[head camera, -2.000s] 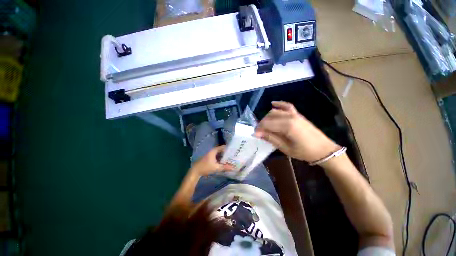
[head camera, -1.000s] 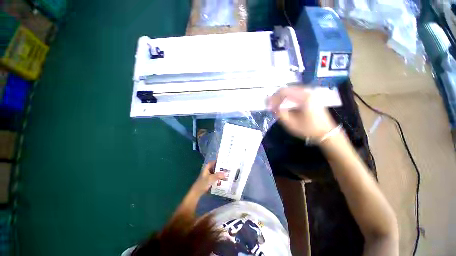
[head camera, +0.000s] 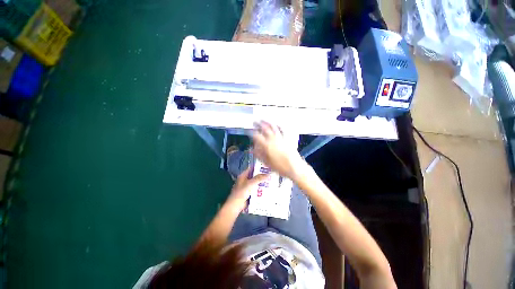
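Note:
The white product box (head camera: 271, 195) with print stands out over my lap, its far end at the sealer's front edge. My left hand (head camera: 247, 185) grips its left side. My right hand (head camera: 275, 148) is over the box's far end, slightly blurred; I cannot tell whether it grips anything. The bag film around the box is hard to make out. The long white sealer (head camera: 260, 65) lies across in front of me, its brownish heating strip (head camera: 271, 105) along the front.
The blue-grey control box (head camera: 389, 76) is at the sealer's right end. Shiny bagged packs (head camera: 452, 48) lie on the cardboard-covered bench (head camera: 452, 186), with a black power cord (head camera: 462, 189). A brown carton with clear film (head camera: 271, 20) is behind the sealer. A yellow crate (head camera: 45, 35) is far left.
The box has moved from tilted over my lap to up against the sealer's front. My right hand went out to the right near the control box, then came back left to the box's far end.

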